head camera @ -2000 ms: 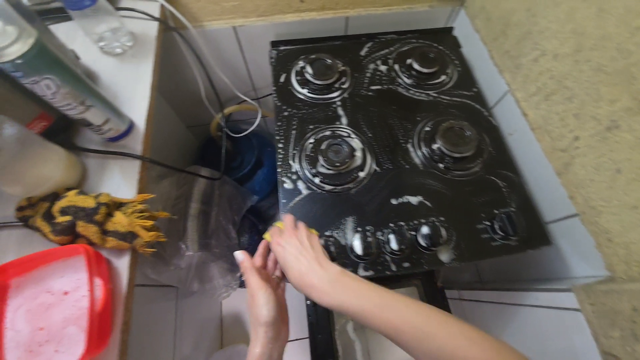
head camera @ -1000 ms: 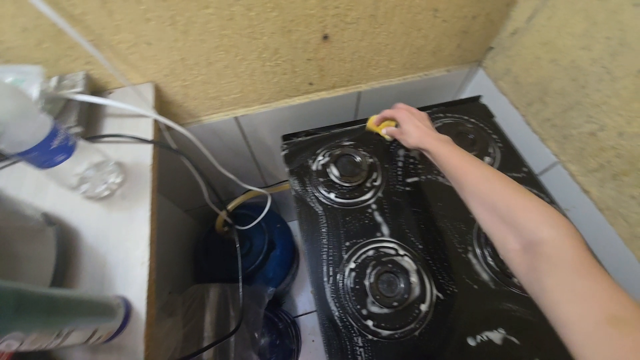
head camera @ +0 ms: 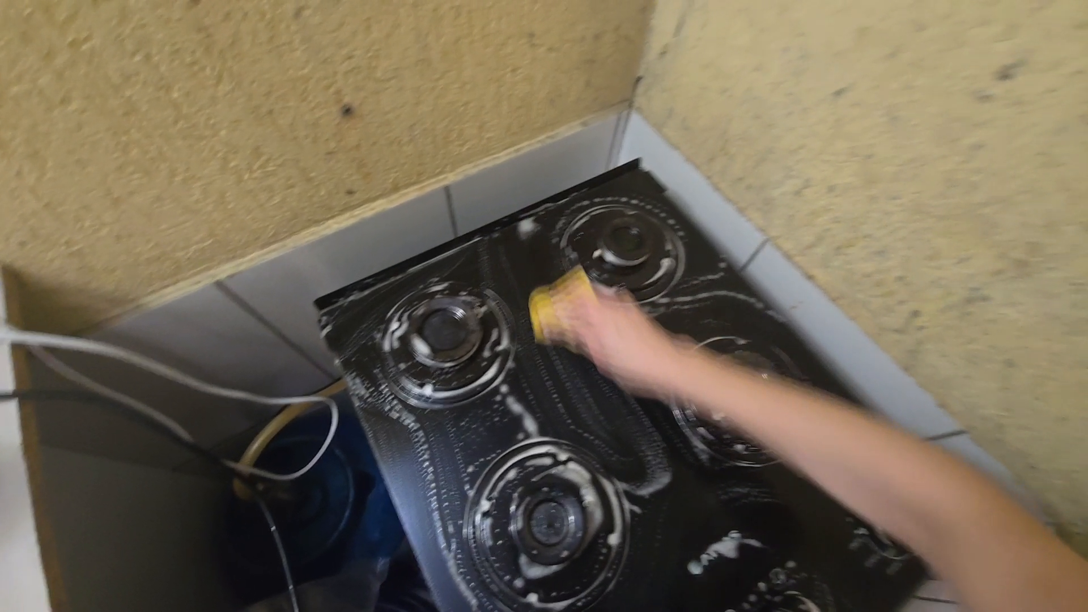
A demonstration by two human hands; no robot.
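Observation:
A yellow sponge point(head camera: 552, 308) is in my right hand point(head camera: 614, 333), which is blurred and rests over the middle of the black gas cooktop point(head camera: 586, 408), between the two rear burners. White suds streak the cooktop's surface. Foam rings the rear left burner point(head camera: 445, 333), the front left burner point(head camera: 549, 522) and the rear right burner point(head camera: 626, 241). My forearm partly covers the front right burner point(head camera: 739, 404). My left hand is out of the frame.
Tiled wall strips point(head camera: 340, 259) below rough yellow walls point(head camera: 255, 102) border the cooktop behind and on the right. To its left, a blue gas cylinder point(head camera: 323, 493) stands low, with a white cable point(head camera: 195, 384) and a black cable looping above it. A counter edge point(head camera: 30, 476) is at far left.
Both hands were at the front knobs two seconds ago. My right hand then moved with the sponge to the cooktop's rear edge, and is now nearer the middle. My left hand has left the view.

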